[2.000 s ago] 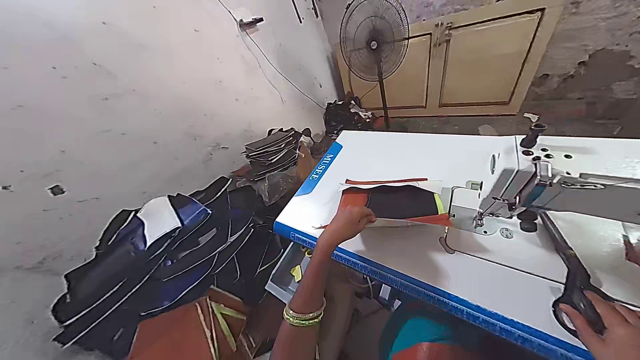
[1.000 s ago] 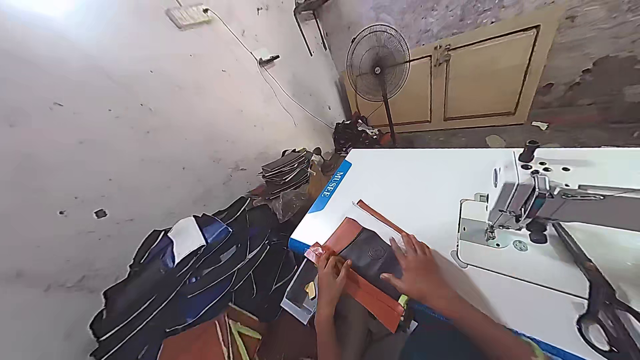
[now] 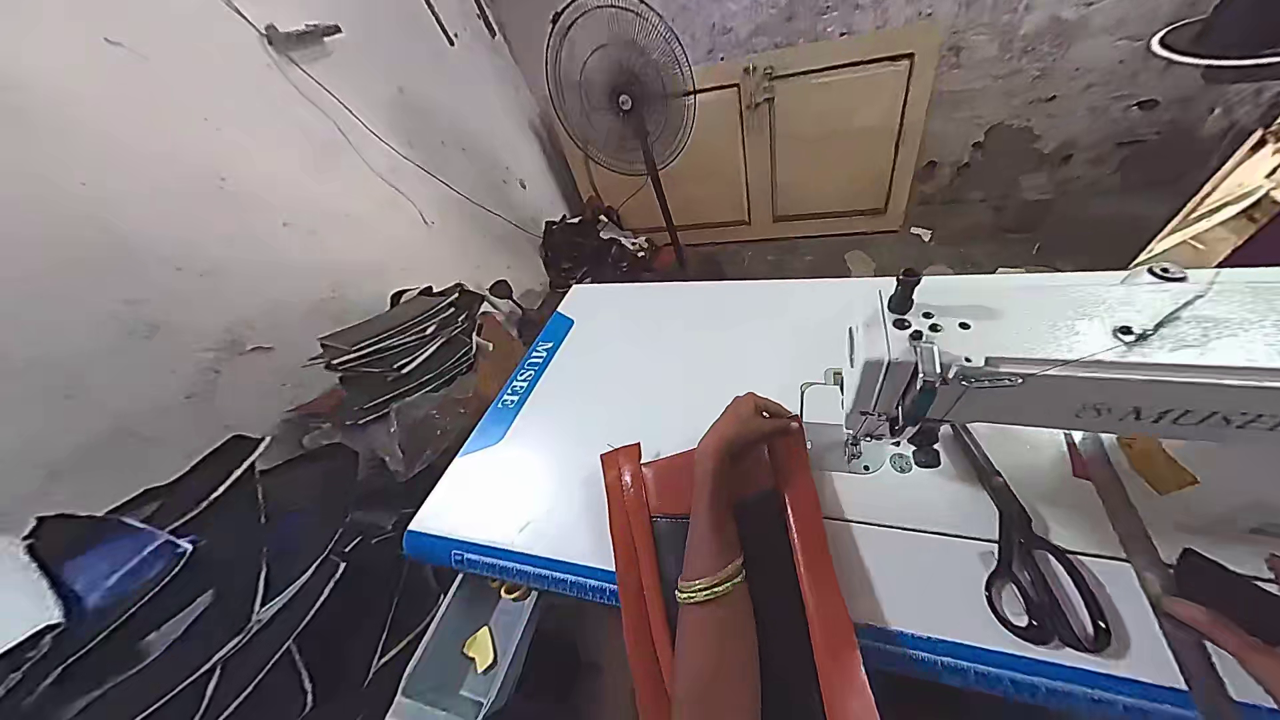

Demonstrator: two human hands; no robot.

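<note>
My left hand (image 3: 755, 425), with bangles at its wrist, pinches the top corner of a black fabric piece (image 3: 775, 580) edged with orange-red strips (image 3: 822, 590). The piece hangs over the table's front edge, left of the needle area of the sewing machine (image 3: 885, 390). At the far right edge my right hand (image 3: 1225, 635) is only partly in view, touching a long flat grey-brown strip (image 3: 1135, 520) beside a black piece (image 3: 1230, 595). Whether its fingers close on the strip cannot be told. Black-handled scissors (image 3: 1040, 570) lie between the machine and the right hand.
The white sewing table (image 3: 600, 360) has a blue front edge with a measuring scale. An open grey drawer (image 3: 465, 640) holding a yellow piece of chalk (image 3: 480, 649) sticks out below. Stacked dark pieces (image 3: 400, 345) and a larger pile (image 3: 260, 570) lie left. A pedestal fan (image 3: 622, 95) stands behind.
My left hand has moved to the fabric's top corner near the machine. My right hand has left the fabric, where it rested a second ago, and is now at the far right.
</note>
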